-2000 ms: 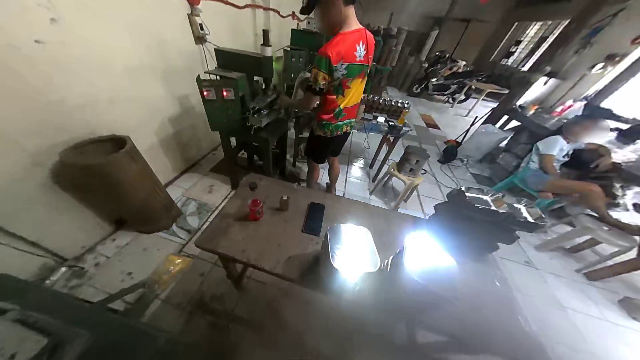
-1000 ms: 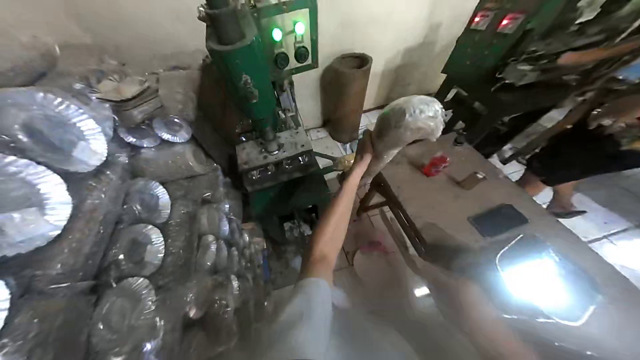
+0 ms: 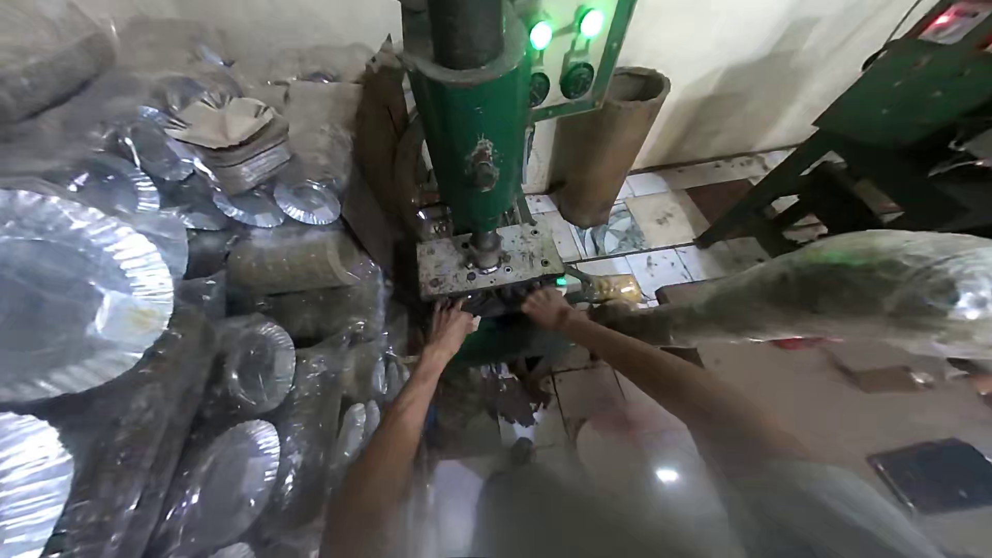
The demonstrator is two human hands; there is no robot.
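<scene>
Both hands reach forward to a green press machine (image 3: pixel 473 147). My left hand (image 3: pixel 451 329) is at the left front edge of the press's metal plate (image 3: pixel 492 260), with a small pale bit by its fingers; whether it grips that bit is unclear. My right hand (image 3: pixel 547 308) touches the right front edge just under the plate, its fingertips hidden in shadow. Between the hands, the gap below the plate is dark. A long bundle wrapped in clear plastic (image 3: pixel 837 294) lies to the right of my right forearm.
Plastic-wrapped stacks of silvery foil plates (image 3: pixel 260 364) fill the left side. Green lights glow on a control box (image 3: pixel 577 54). Behind stands a brown cylindrical container (image 3: pixel 616 147). A table (image 3: pixel 783 411) with a dark flat object (image 3: pixel 938 474) is at the right, another green machine (image 3: pixel 899 116) beyond.
The view has swung far left, from the room to the press. A second ago one hand held the plastic-wrapped bundle over the table; now both hands are at the press and the bundle is let go.
</scene>
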